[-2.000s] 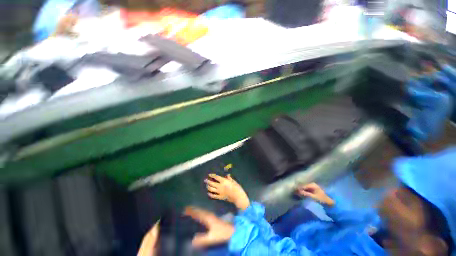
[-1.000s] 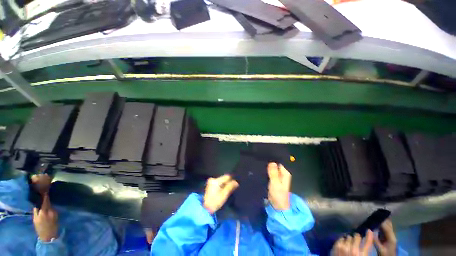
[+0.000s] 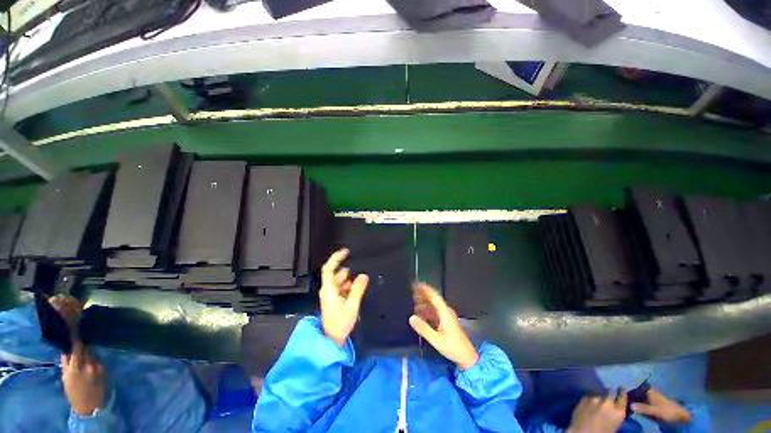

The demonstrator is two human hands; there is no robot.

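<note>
A flat black piece [image 3: 385, 283] lies on the green belt between my hands, close to the left stacks. My left hand [image 3: 340, 300] is above its left side, fingers apart and raised. My right hand [image 3: 441, 324] is just right of it, fingers spread, holding nothing. Another black piece [image 3: 470, 271] lies flat to the right, beyond my right hand. A small yellow spot [image 3: 492, 248] shows near its top right. My sleeves are blue.
Stacks of black pieces lean at left [image 3: 272, 216] and at right [image 3: 664, 245]. A white shelf edge [image 3: 380, 49] crosses above the belt [image 3: 524, 245]. Neighbouring workers' hands hold dark pieces at lower left [image 3: 82, 376] and lower right [image 3: 600, 414].
The black piece held between my hands is let go and both hands are open. A black piece now lies to the right by the yellow spot. The view has shifted slightly.
</note>
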